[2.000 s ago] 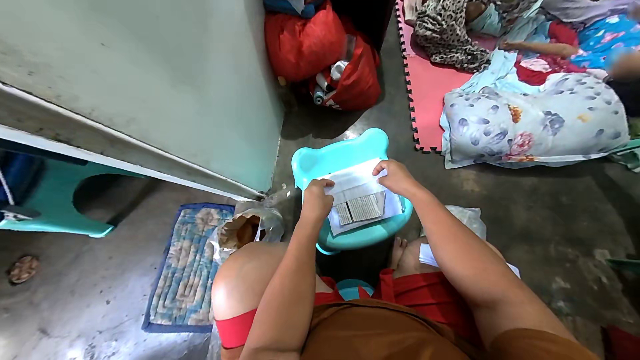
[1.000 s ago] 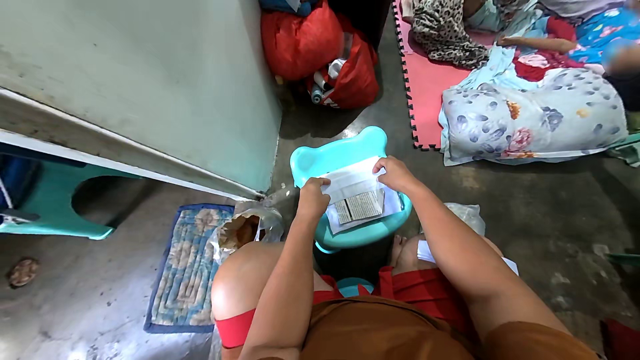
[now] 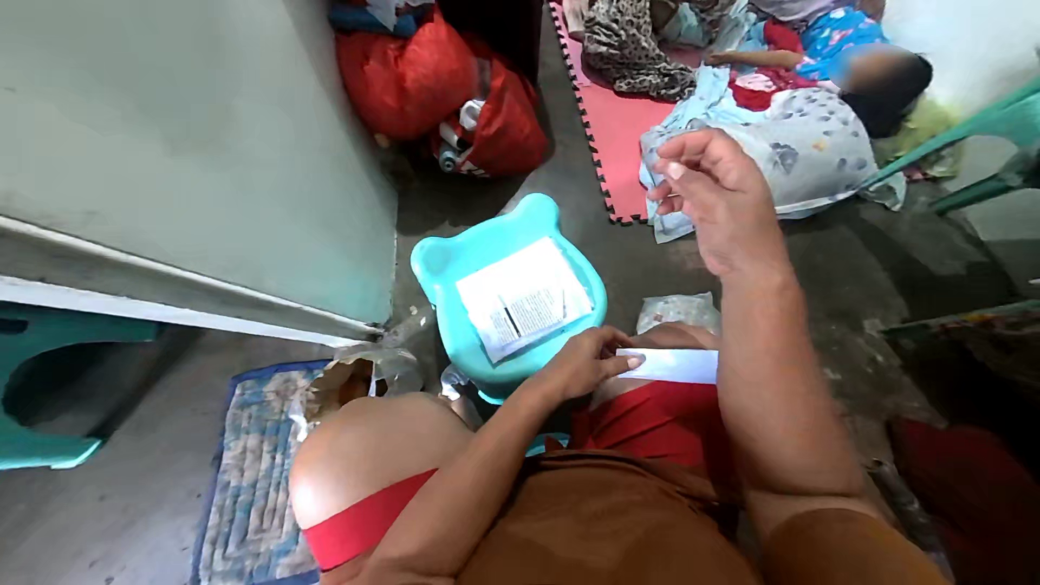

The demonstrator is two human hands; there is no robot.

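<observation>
My left hand (image 3: 591,362) grips the left end of a white paper strip (image 3: 678,366), which lies over my right thigh. Raised to the right of the stool, my right hand (image 3: 715,195) has its fingers apart and curved, and I see nothing in it. A turquoise plastic stool (image 3: 457,333) with two ear-like corners stands in front of my knees. On its seat lie printed white paper sheets (image 3: 528,296), which neither hand touches.
Red bags (image 3: 406,77) sit against the wall ahead. A person (image 3: 886,73) lies by a floral pillow (image 3: 812,154) near a pink foam mat (image 3: 617,146). Left are a quilted mat (image 3: 260,463), an open bag (image 3: 345,382) and a green plastic chair or stool (image 3: 49,439).
Both hands have left the papers on the stool. My left hand has come back to the paper strip by my right thigh; my right hand has moved off to the right and up.
</observation>
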